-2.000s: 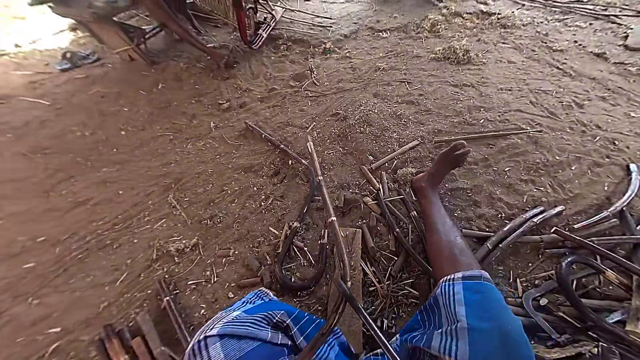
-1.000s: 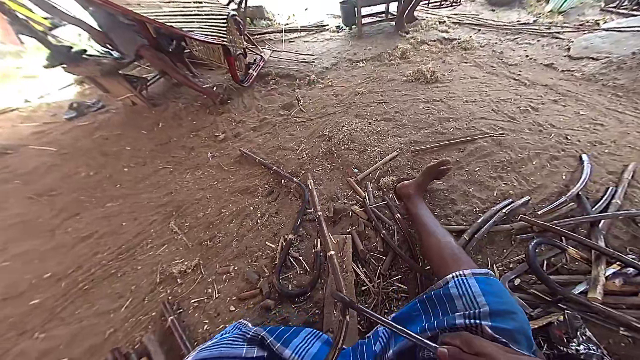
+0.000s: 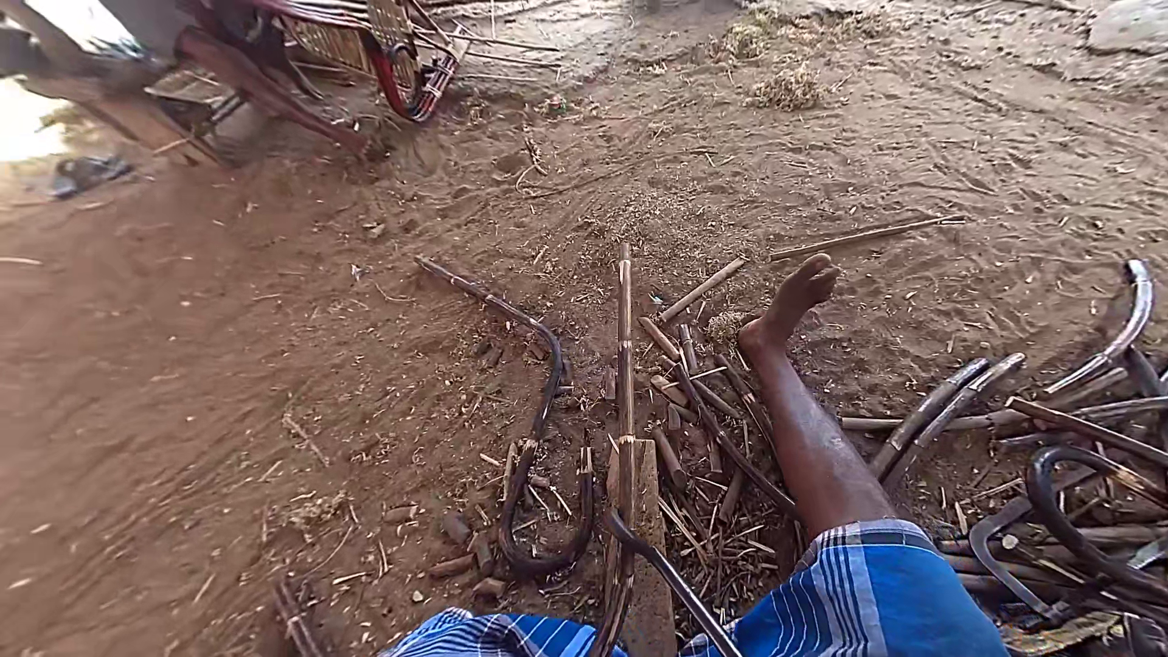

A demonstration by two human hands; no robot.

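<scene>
Neither of my hands shows in the view. A straight cane pole (image 3: 625, 365) with dark scorched bands lies over a wooden board (image 3: 650, 547) between my legs and runs off the bottom edge. A dark, shiny rod with a curved tip (image 3: 671, 579) reaches up from the bottom edge, its tip beside the pole over the board. Left of the board, a dark cane bent into a hook (image 3: 550, 392) lies on the soil. My bare leg (image 3: 812, 429) extends over cut cane pieces (image 3: 669, 456), with a blue checked cloth (image 3: 876, 593) around the knee.
Bent dark canes (image 3: 949, 411) and a C-shaped metal frame (image 3: 990, 552) are piled at the right. Cane offcuts (image 3: 456, 566) lie left of the board. A cane-slatted piece of furniture (image 3: 392, 55) stands at the upper left, near a wooden support (image 3: 137, 109).
A hand at the bottom edge near the rod one second ago is out of view now. The rod's curved tip shows beside the pole now. The view has tilted down since then.
</scene>
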